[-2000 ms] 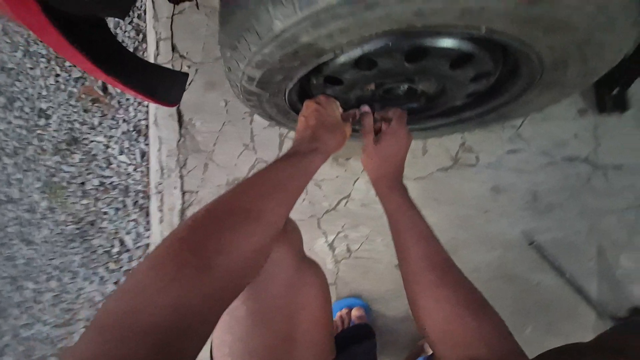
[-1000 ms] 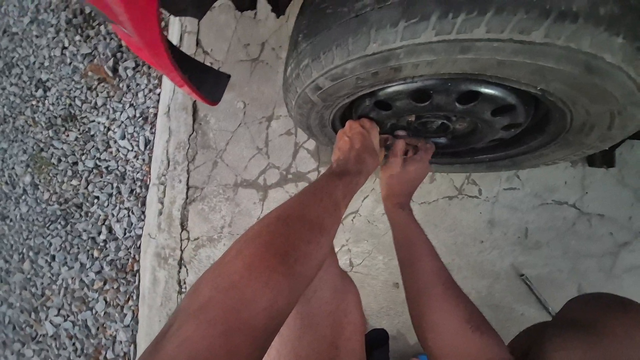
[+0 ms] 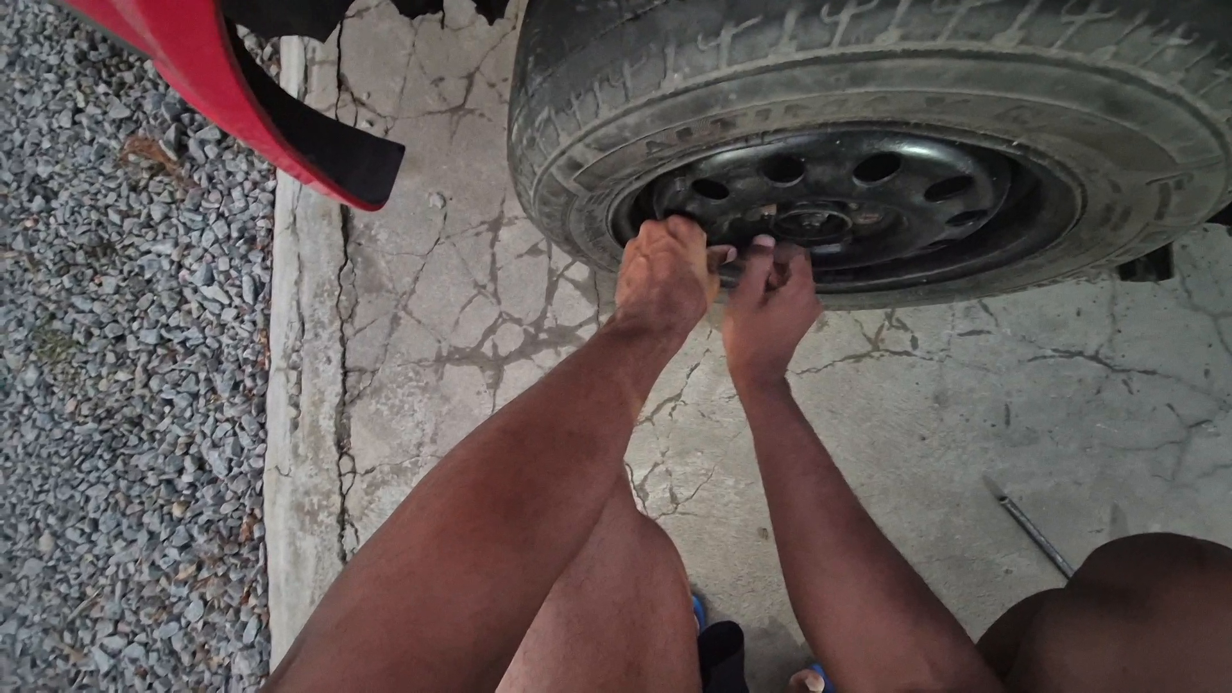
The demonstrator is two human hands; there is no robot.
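Note:
A black steel wheel rim (image 3: 837, 183) with round vent holes sits inside a worn rubber tire (image 3: 597, 125). At the rim's near left edge is my left hand (image 3: 669, 269), its fingers curled over and partly inside the rim. My right hand (image 3: 775, 298) is close on its right, thumb raised and fingers bent at the lower lip of the rim. The wheel hub (image 3: 813, 223) shows just beyond my right fingertips. Whether either hand holds a small part is hidden by the fingers.
A red fender edge with black lining (image 3: 337, 154) juts in at the upper left. Cracked concrete (image 3: 462, 318) lies under the wheel, with gravel (image 3: 125, 385) beyond its left edge. A metal rod (image 3: 1035, 534) rests on the concrete by my right knee. My legs are below my arms.
Both hands stay close together at the near edge of the rim, with only small changes in the fingers. The view has shifted, showing more of the tire and gravel than two seconds ago.

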